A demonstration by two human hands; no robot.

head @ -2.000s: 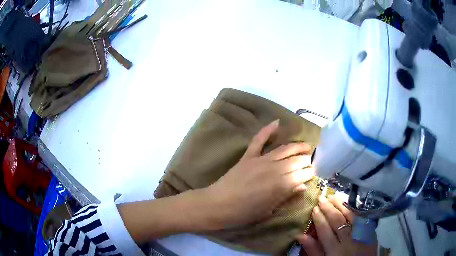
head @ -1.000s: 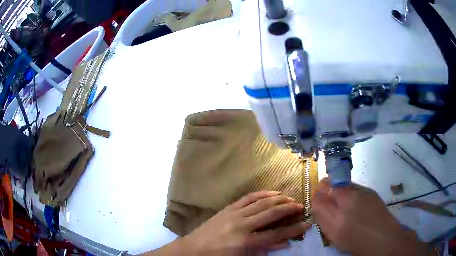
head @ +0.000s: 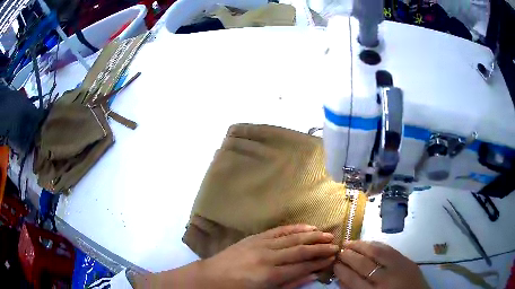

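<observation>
A khaki-brown garment piece (head: 265,180) lies on the white machine table, its right edge under the presser foot (head: 354,182) of the white sewing machine (head: 452,90). A metal zip (head: 351,217) runs down that edge from the foot. My left hand (head: 276,254) lies flat on the piece's lower part, palm down, fingertips by the zip; its thumb is hidden. My right hand (head: 375,268), with a ring, has its fingertips closed on the zip edge at its lower end, touching my left fingertips. The bottom frame edge cuts it off.
Stacked brown zip strips (head: 116,65) and a heap of brown pieces (head: 70,141) lie at the table's left. Tweezers (head: 468,231), a small brown scrap (head: 440,248) and a pale strip (head: 471,275) lie right of the machine. White tubs (head: 175,14) stand behind. A red object (head: 42,254) is lower left.
My left hand has moved from high on the piece, near the needle, to its lower part. My right hand has come down from beside the foot to the zip's lower end. The view has shifted.
</observation>
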